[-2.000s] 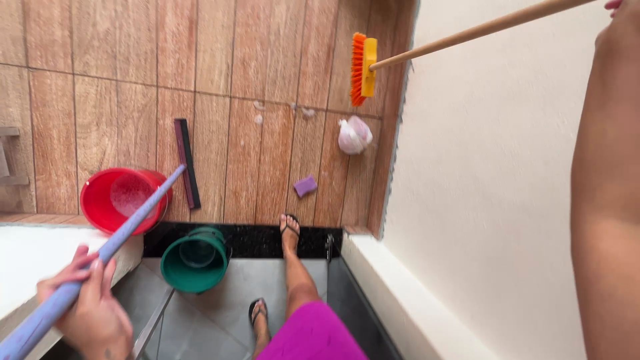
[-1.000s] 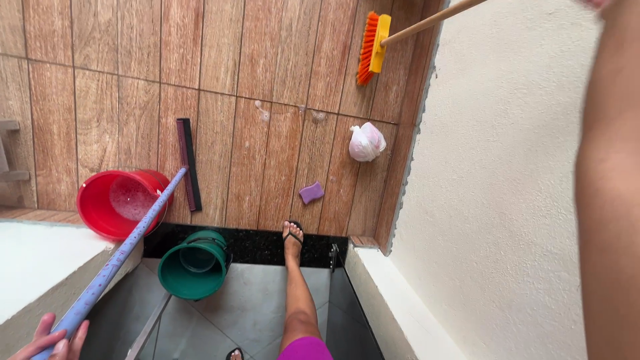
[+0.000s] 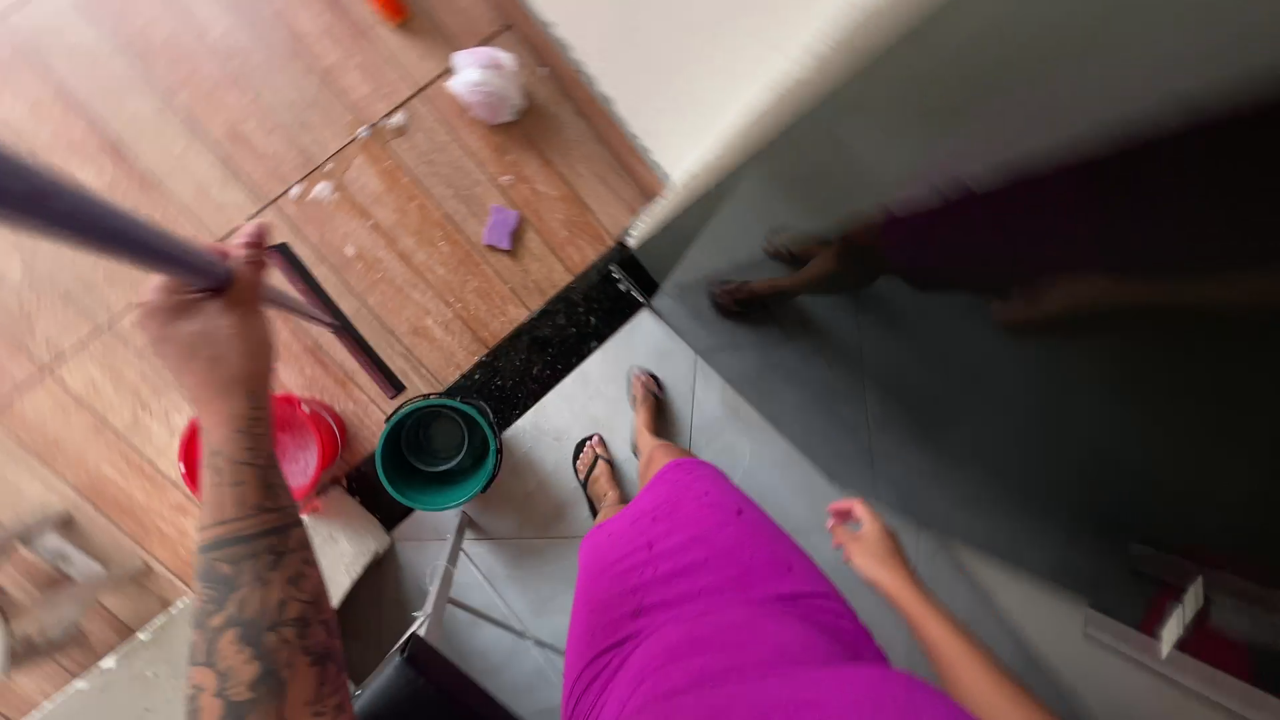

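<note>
My left hand (image 3: 215, 315) is closed around the purple handle of a floor squeegee (image 3: 335, 320), whose dark blade rests on the wood-look floor. My right hand (image 3: 862, 535) hangs beside my magenta garment, fingers loosely curled, holding nothing. Behind my left forearm stands a red bucket (image 3: 305, 445), partly hidden. A green bucket (image 3: 490, 445) with a smaller round vessel inside stands near the black threshold. Farther off, a purple sponge (image 3: 501, 228) and a knotted whitish plastic bag (image 3: 487, 85) lie on the floor. Only a bit of orange broom bristles (image 3: 390, 10) shows at the top edge.
A black stone threshold (image 3: 540, 350) divides the wood-look floor from grey tiles (image 3: 540, 500). A dark reflective panel (image 3: 960, 400) stands at the right, beyond the white wall (image 3: 690, 70). A metal-legged piece of furniture with a black top (image 3: 430, 685) is at the bottom. Foam spots dot the floor.
My right hand no longer holds the broom's side of the view and now hangs low at the right. The foot that was on the threshold is now on the grey tiles. The view has turned strongly.
</note>
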